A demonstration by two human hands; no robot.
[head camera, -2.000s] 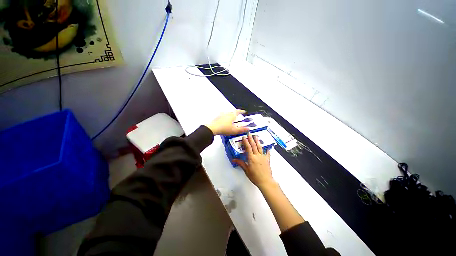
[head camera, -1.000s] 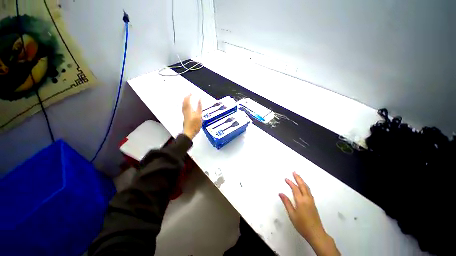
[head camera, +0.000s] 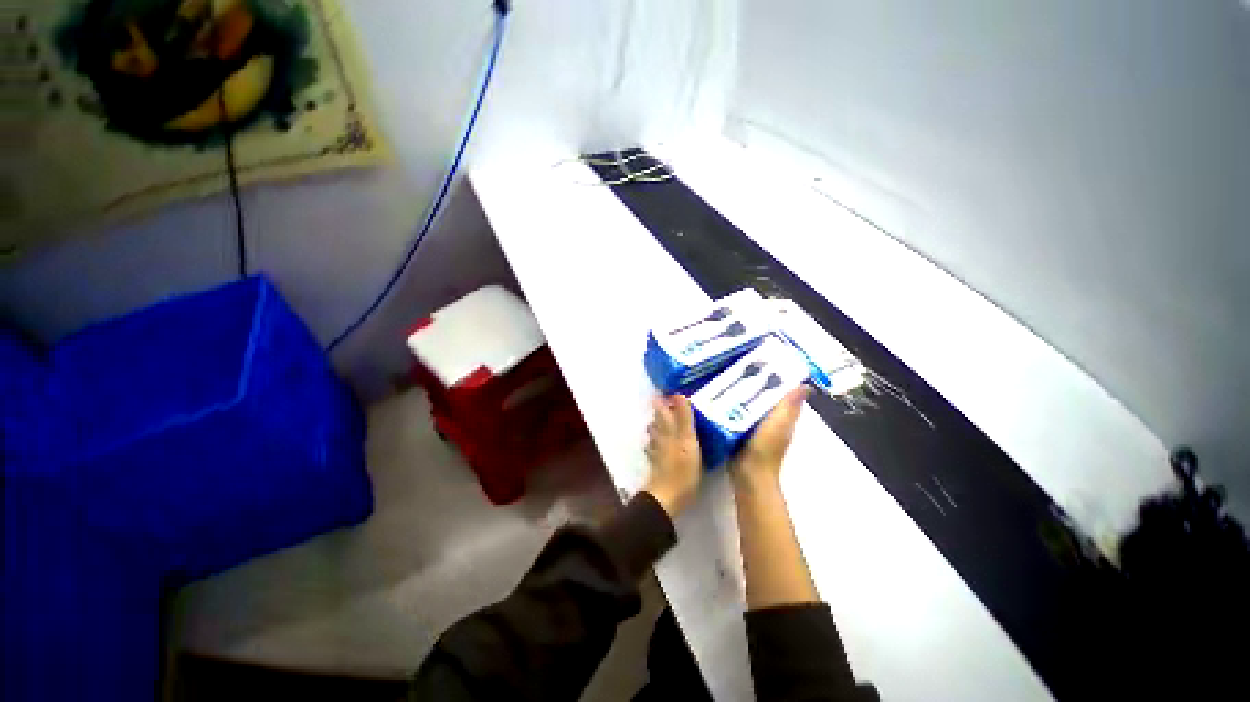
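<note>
Two stacks of white-and-blue retail boxes with black cable pictures on top stand side by side on the white tabletop. My left hand (head camera: 673, 453) and my right hand (head camera: 772, 436) press on opposite sides of the nearer stack (head camera: 751, 385), near its front end. The farther stack (head camera: 709, 333) stands just beyond it, and no hand is on it. A flat white packet (head camera: 820, 346) lies behind the stacks on the black strip. The undersides of the stacks and some fingertips are hidden.
A black cable pile (head camera: 1190, 562) lies at the right edge. Thin pale strands (head camera: 891, 394) are scattered on the black strip (head camera: 905, 473). A white cord (head camera: 633, 167) lies at the far end. A red stool with a white top (head camera: 480, 335) and a blue bin (head camera: 206, 425) stand left of the bench.
Both hands were off the boxes a second ago, the right one low over the tabletop. Now they have come together on the nearer stack. The camera view has shifted too.
</note>
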